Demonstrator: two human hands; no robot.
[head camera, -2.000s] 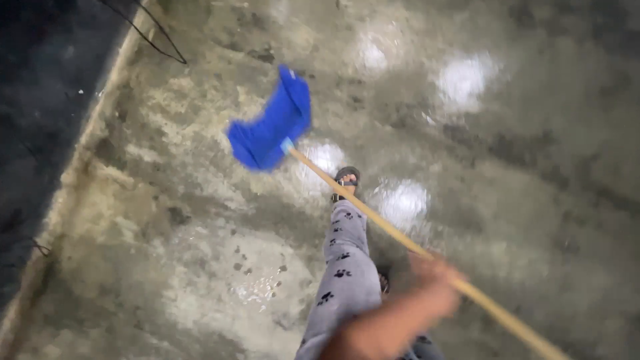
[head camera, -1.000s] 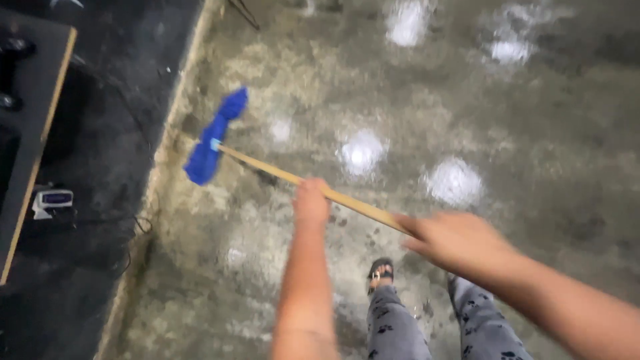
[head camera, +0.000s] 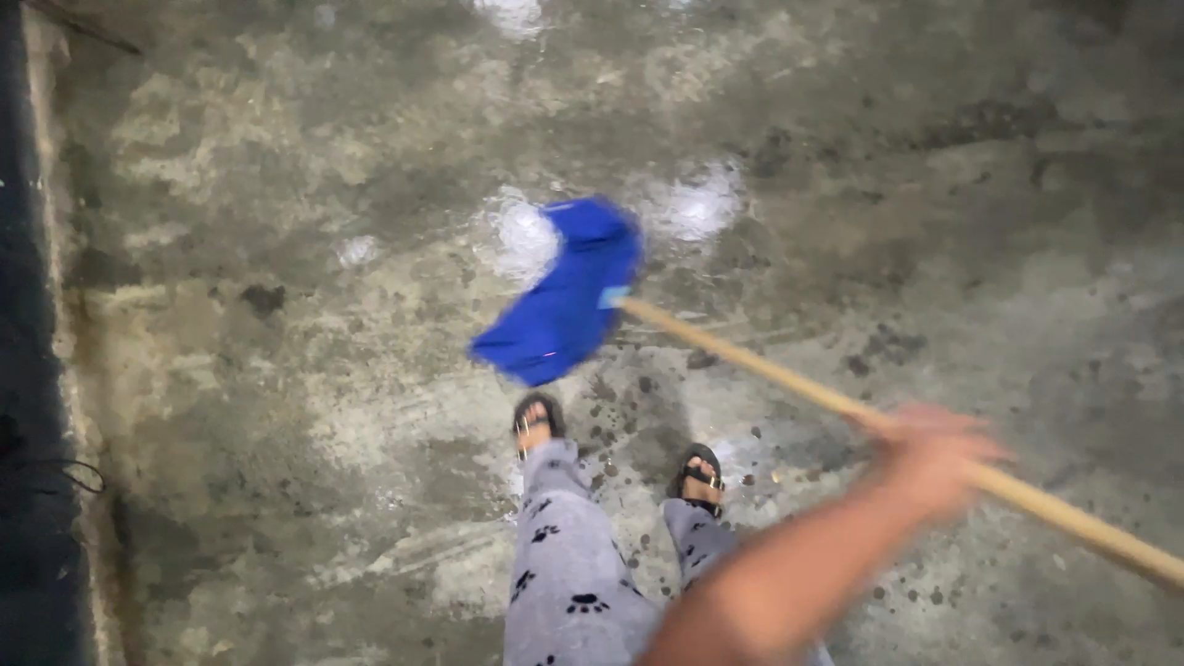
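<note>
A long wooden pole [head camera: 758, 367] runs from the right edge to a light-blue joint, where a blue cloth mop head [head camera: 578, 291] is fixed. The cloth, somewhat blurred, is on or just above the concrete floor [head camera: 277, 416], in front of my sandalled feet. My left hand [head camera: 939, 453] is closed around the pole, its forearm reaching across from the bottom of the view. My right hand is out of view, and the pole's far end is cut off at the right edge.
At the left a pale raised edge [head camera: 55, 305] borders a dark surface, with a thin looped cable [head camera: 83, 476] lying over it. My black sandals [head camera: 701, 476] stand on the floor, which has dark spots and shiny patches of reflected light.
The blue mop head has swung away from the pale edge at the left to in front of my feet. My left hand has moved right with the pole; my right hand has gone out of view.
</note>
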